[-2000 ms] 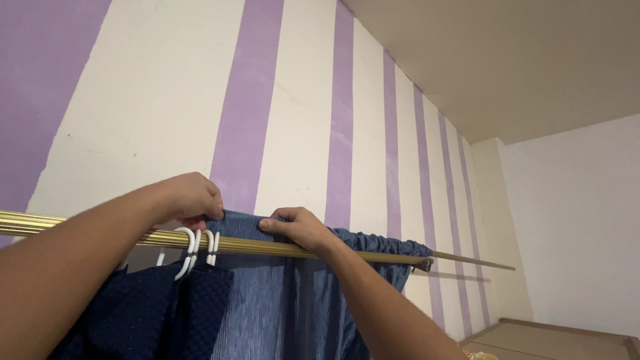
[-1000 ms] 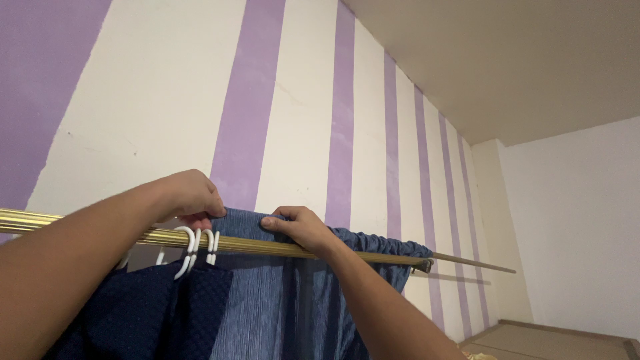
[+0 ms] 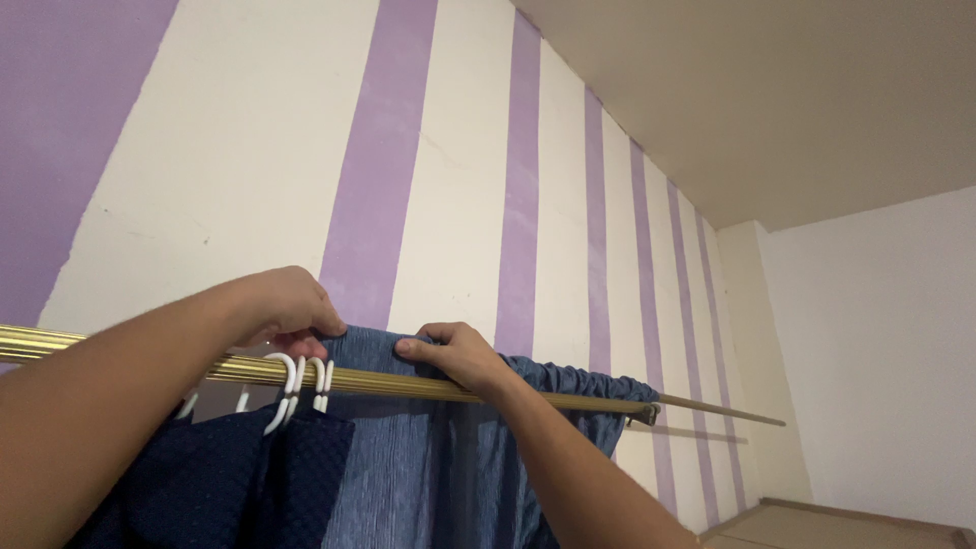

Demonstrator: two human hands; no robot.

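Observation:
A blue ribbed curtain hangs behind a ridged gold curtain rod. My left hand reaches over the gold rod and pinches the left end of the curtain's top edge. My right hand grips that same edge a little further right, thumb on the near side. The fabric between my hands is fairly flat; right of my right hand it is gathered on a thinner rod behind. White plastic rings on the gold rod carry a dark navy curtain, just below my left hand.
A bracket holds the right end of the gold rod. Behind the rods stands a wall with purple and cream stripes, meeting the ceiling above. At the lower right is the top of a brown-edged cabinet or similar flat surface.

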